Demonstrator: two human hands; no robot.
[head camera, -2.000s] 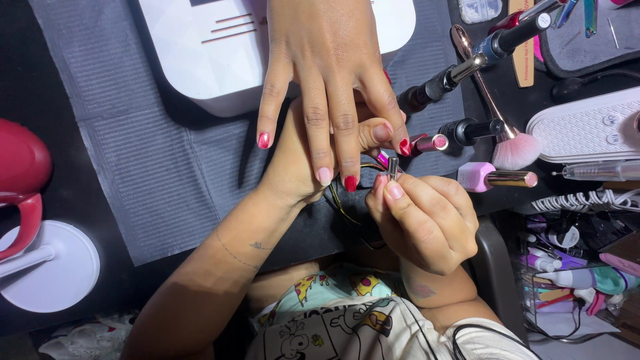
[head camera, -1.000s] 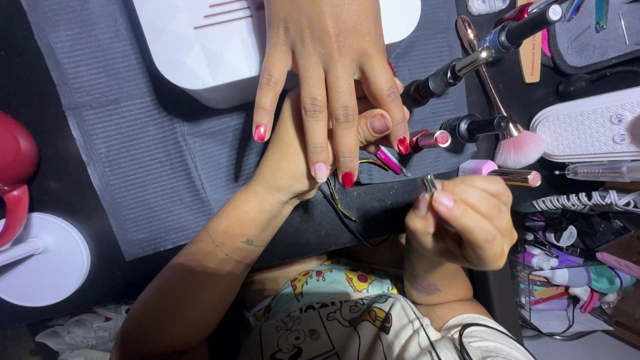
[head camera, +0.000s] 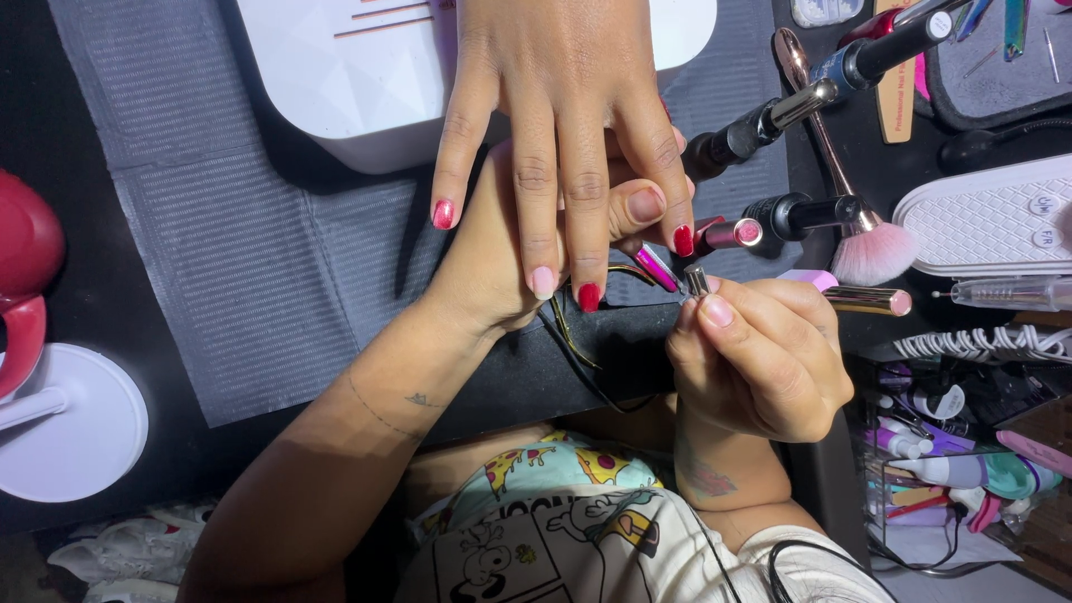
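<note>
Another person's hand reaches in from the top, fingers spread; the nails are red except one pale pink. My left hand lies beneath it, its thumb showing beside the index finger; most of my fingers are hidden, so its exact grip is unclear. A pink pen-like tool sticks out near my left thumb, with its tip by my right hand. My right hand pinches a small silver metal cap between thumb and index finger, just below the other person's red index nail.
A white nail lamp stands at the top on dark ribbed paper. Polish bottles, a pink-bristled brush and a nail file lie at right. A red mug and a white round stand are at left. Thin cables hang near the table edge.
My right hand, holding the silver cap, first moved right, away from the other person's fingers, and is now back close to the pink tool's tip. The other person's hand stays spread.
</note>
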